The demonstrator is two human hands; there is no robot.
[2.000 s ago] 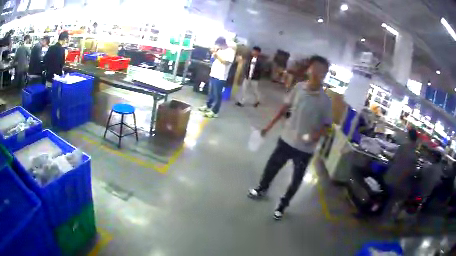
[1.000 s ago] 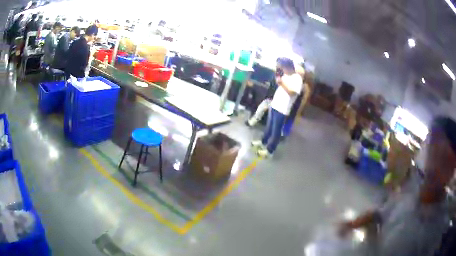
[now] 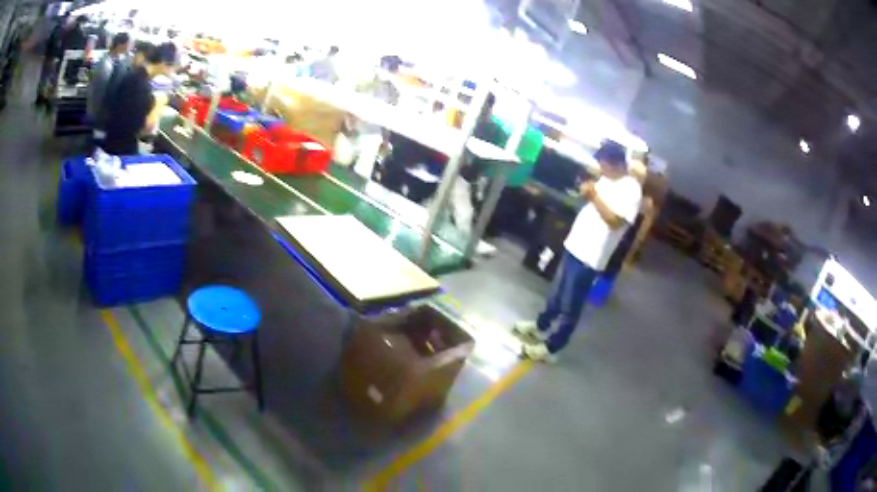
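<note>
Neither of my hands is in the picture. Nearest in front of me is a long bench with a green surface (image 3: 279, 200). Tan flat sheets (image 3: 358, 258) lie on something blue at its near end. An open brown carton (image 3: 399, 380) stands on the floor under that end. A round blue stool (image 3: 223, 310) with dark legs stands to the left of the carton.
Stacked blue bins (image 3: 139, 231) holding white items stand at the left. Red bins (image 3: 287, 150) sit on the bench. A person in a white top (image 3: 601, 226) stands beyond the carton. Yellow lines mark the floor. More people are at the far left.
The view has turned right and moved closer to the bench, stool and carton. The near blue bins at the left and the walking person in grey have left the picture.
</note>
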